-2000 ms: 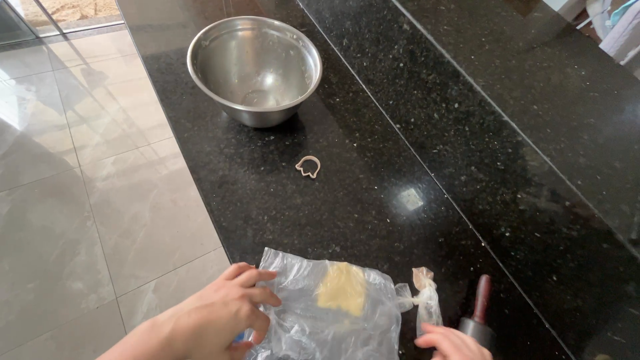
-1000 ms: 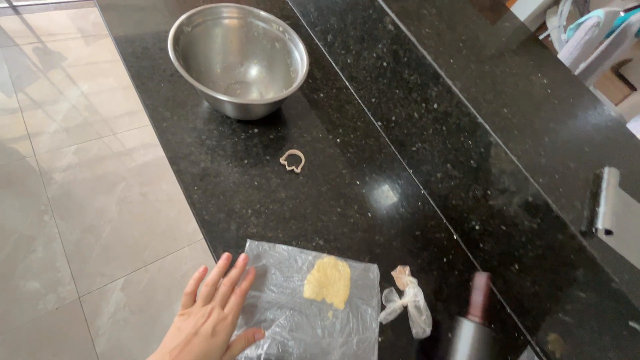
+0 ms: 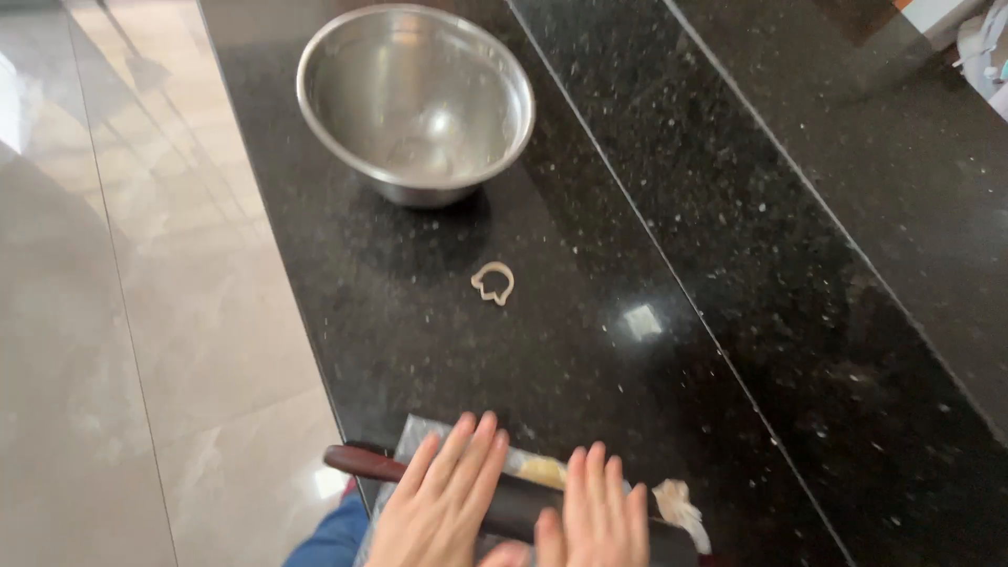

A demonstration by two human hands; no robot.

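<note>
A rolling pin (image 3: 516,508) with a dark barrel and a reddish-brown handle lies across a clear plastic sheet (image 3: 421,433) at the counter's near edge. My left hand (image 3: 445,496) rests flat on the barrel near the left handle, fingers extended. Flat on the barrel farther right is my right hand (image 3: 602,508). Neither hand wraps around the pin. Pale yellow dough (image 3: 543,471) shows just beyond the barrel, between the hands; the pin and hands hide the rest. A small cookie cutter (image 3: 494,283) lies on the counter beyond them.
A steel mixing bowl (image 3: 417,102) stands on the black speckled stone counter (image 3: 567,378), farther back. A knotted plastic bag piece (image 3: 681,508) lies right of the sheet. The counter's left edge borders a tiled floor. Some pale items sit at the far upper right.
The rolling pin, earlier standing off to the right of the sheet, is now across it. My right hand has come into view, and both palms are on the pin. The dough is now partly covered.
</note>
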